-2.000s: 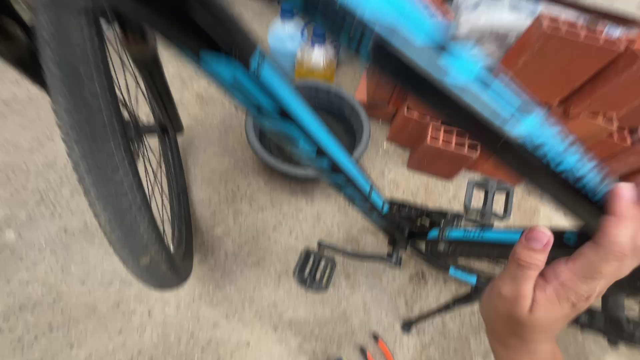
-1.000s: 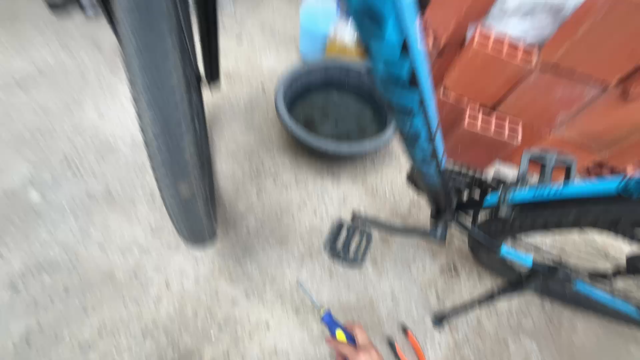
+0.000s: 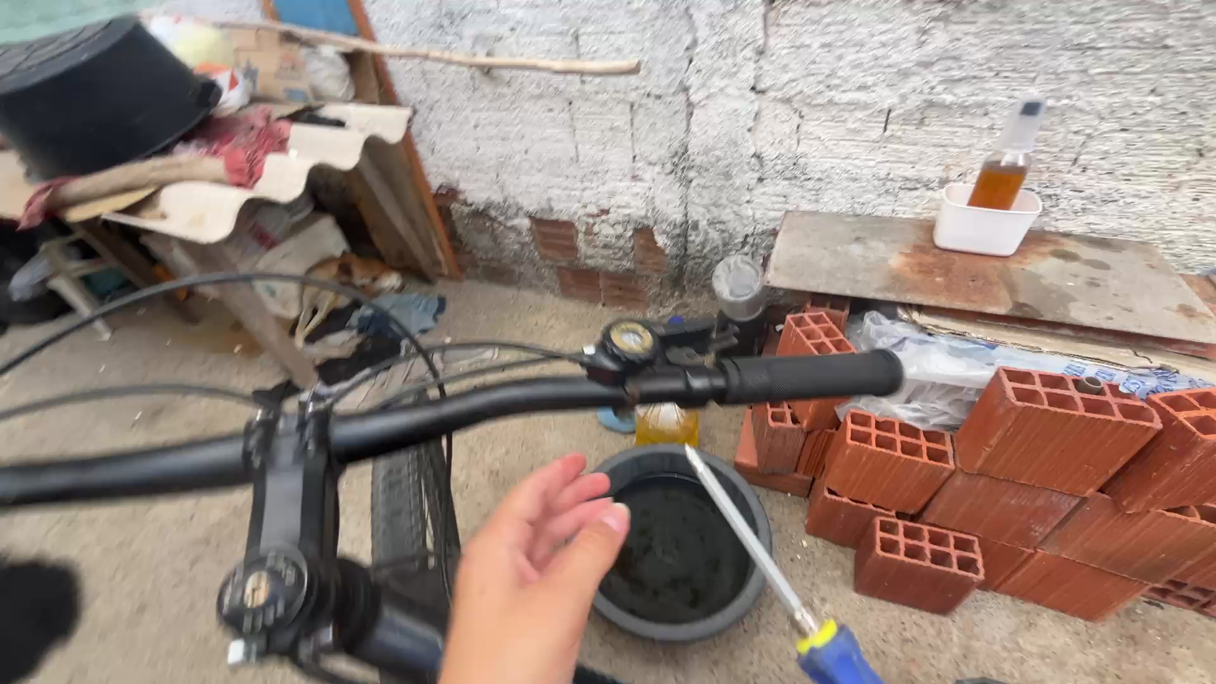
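Note:
My left hand (image 3: 537, 560) is at the bottom centre, fingers slightly curled and holding nothing, just below the black bicycle handlebar (image 3: 494, 394). To its right a screwdriver with a blue and yellow handle (image 3: 836, 655) slants up and left, its metal shaft (image 3: 750, 541) in front of the tub. The lower part of the handle is cut off by the frame's edge, and my right hand is out of view. The bar carries a black rubber grip (image 3: 807, 377) and a shifter (image 3: 629, 340). The stem (image 3: 290, 494) stands left of my left hand, above the front tyre (image 3: 399, 503).
A dark tub of liquid (image 3: 679, 617) sits on the concrete beyond my left hand. Hollow red bricks (image 3: 1035, 437) are stacked at the right, by a board (image 3: 855, 261) bearing a white container (image 3: 988, 228) with a bottle. Cables loop at left, before a cluttered table (image 3: 228, 204).
The view has swung up to the handlebar and wall. The screwdriver, low near the ground in a hand one second ago, is now raised near the handlebar.

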